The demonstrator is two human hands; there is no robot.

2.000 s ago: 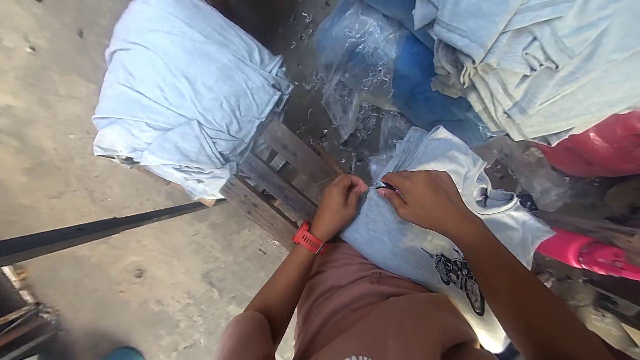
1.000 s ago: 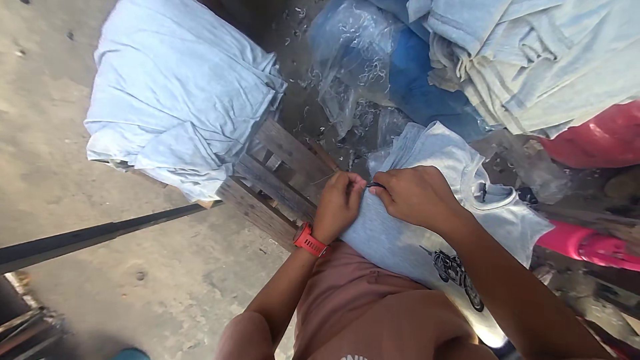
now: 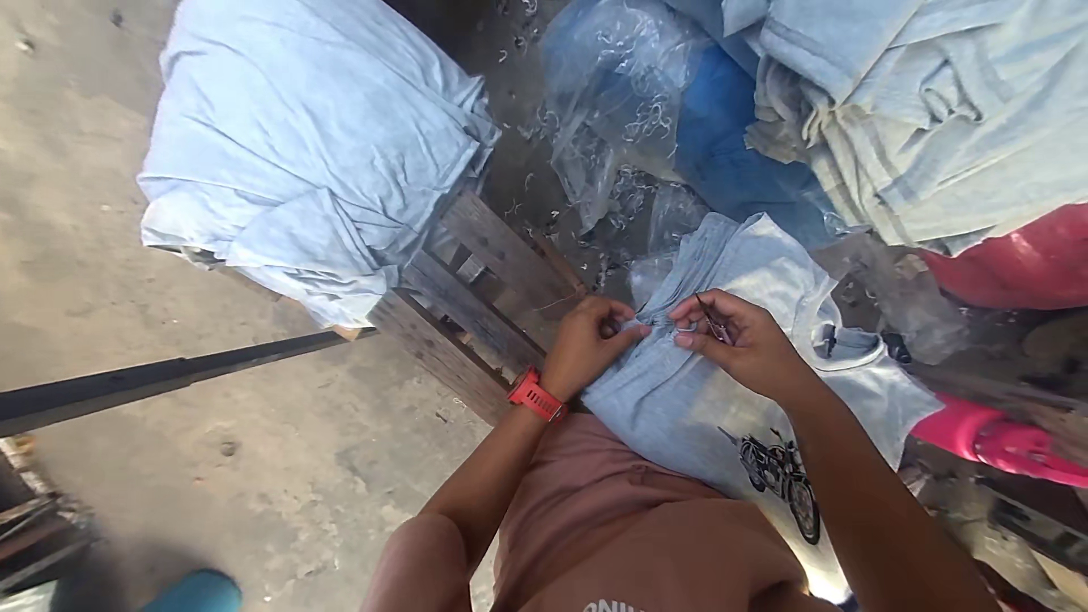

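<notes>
A light blue T-shirt (image 3: 671,399) with a motorcycle print lies across my lap, its neckline to the right. My left hand (image 3: 595,336), with a red watch (image 3: 537,396) on the wrist, pinches a gathered edge of the cloth between thumb and finger. Close beside it, my right hand (image 3: 731,336) pinches the same fabric while small dark metal thread snips (image 3: 718,327) rest within its fingers. The tips of the snips are partly hidden by the fingers.
Folded light blue garments (image 3: 297,127) are piled on a wooden slatted bench (image 3: 476,297) at left. Another garment pile (image 3: 943,110) stands upper right, near clear plastic (image 3: 620,76) with thread scraps. A dark bar (image 3: 178,370) crosses the concrete floor.
The T-shirt's edge is now bunched up between my hands. My right hand has shifted slightly away from my left, and the snips in it now show more plainly.
</notes>
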